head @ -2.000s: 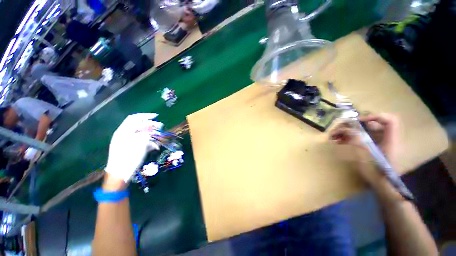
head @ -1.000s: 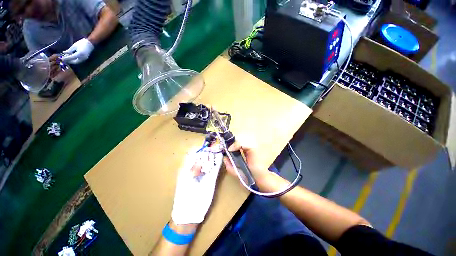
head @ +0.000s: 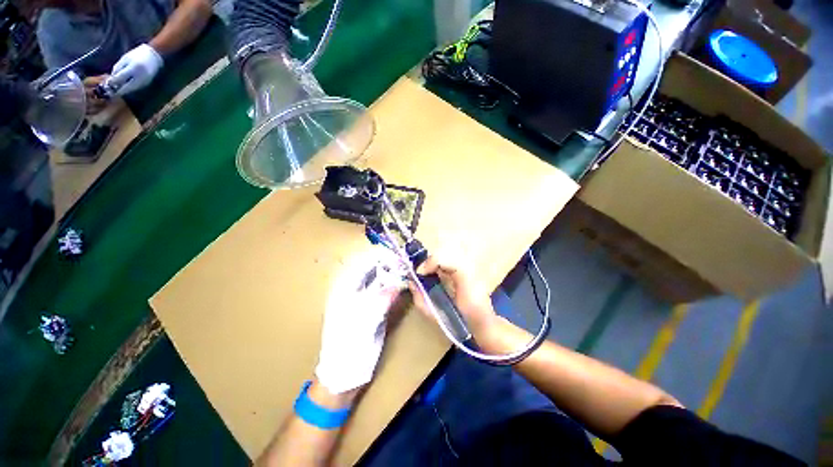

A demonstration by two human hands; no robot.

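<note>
My left hand (head: 354, 315), in a white glove with a blue wrist band (head: 321, 407), holds a small circuit board assembly (head: 376, 239), mostly hidden, with a bit of blue wire showing. My bare right hand (head: 454, 296) is shut on the black handle of a soldering iron (head: 442, 299). Its metal shaft points toward the assembly; the exact contact is too small to tell. A pale feed tube (head: 437, 319) loops beside it. Just beyond the hands is the black iron stand (head: 348, 193) with its yellowish tray (head: 403, 208), on the tan board (head: 253, 301).
A clear fume hood (head: 305, 141) hangs behind the stand. A black box (head: 566, 64) with a lit panel and an open divided carton (head: 639, 196) are at the right. Loose assemblies (head: 153, 401) lie on the green surface at the left. Another worker's gloved hand (head: 135, 68) is across.
My hands are still together at the stand, with the iron still held. The view has shifted slightly, so the conveyor assemblies sit further left and lower. Two seconds ago my hands were apart.
</note>
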